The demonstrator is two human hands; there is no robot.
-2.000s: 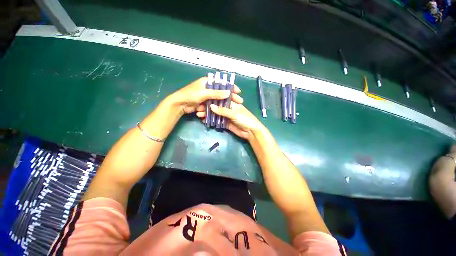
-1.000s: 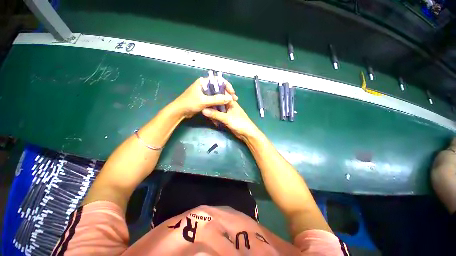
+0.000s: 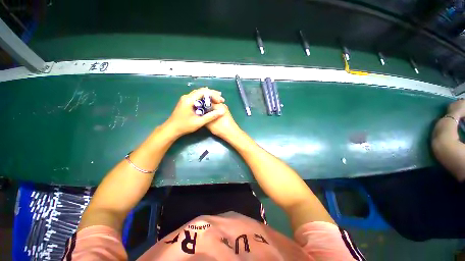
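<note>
My left hand (image 3: pixel 186 114) is closed around a bunch of pen-shaped units (image 3: pixel 203 105), with their pale ends pointing up toward the camera. My right hand (image 3: pixel 220 118) is pressed against the bunch from the right, its fingers overlapping my left hand. The lower parts of the units are hidden by my hands. To the right, three set-aside units (image 3: pixel 271 97) lie side by side on the bench, near the white strip. A single unit (image 3: pixel 243 96) lies slightly apart, to their left.
Beyond the white edge strip (image 3: pixel 168 69), units (image 3: pixel 305 43) lie spaced on the dark green conveyor. A yellow strip (image 3: pixel 352 70) is at its edge. A small black piece (image 3: pixel 204 155) lies near me. A blue crate (image 3: pixel 23 214) of units is low left; another person's arm (image 3: pixel 448 137) is at right.
The bunch has gone from upright and spread flat to gathered, with ends facing the camera. The view has shifted, and the belt units have moved left relative to the bench.
</note>
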